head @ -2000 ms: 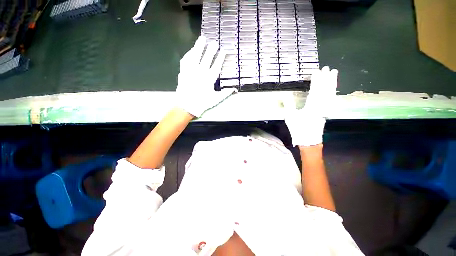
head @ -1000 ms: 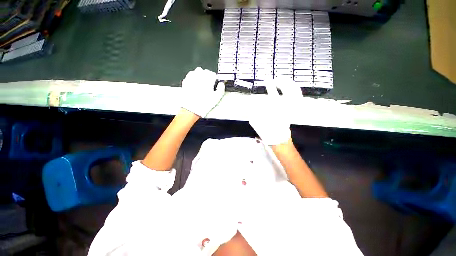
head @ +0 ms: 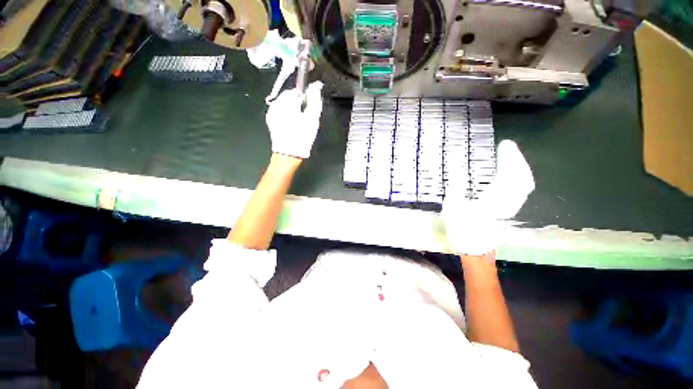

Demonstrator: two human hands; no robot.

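The unwrapped grey pieces (head: 418,148) lie in several packed columns on the dark green mat, below the taping machine. The leftmost column ends a little higher than its neighbours. My left hand (head: 295,125), in a white glove, is left of the block with its fingers up at the lower end of a narrow grey part (head: 303,68); whether it grips this is unclear. My right hand (head: 490,190), also gloved, lies over the block's lower right corner and hides pieces there; its fingertips are not clear. The wrapping head (head: 377,34) shows teal parts at its centre.
The machine housing (head: 501,45) stands at the back. A tape reel (head: 254,23) and a white hanging piece (head: 283,57) are left of it. Small grey stacks (head: 188,65) and dark layered trays (head: 68,45) lie farther left. A cardboard sheet (head: 669,114) is at right.
The view has tilted up, showing the machine and reel. My left hand has left the block's lower left corner and moved up beside the machine. My right hand has moved to the lower right corner.
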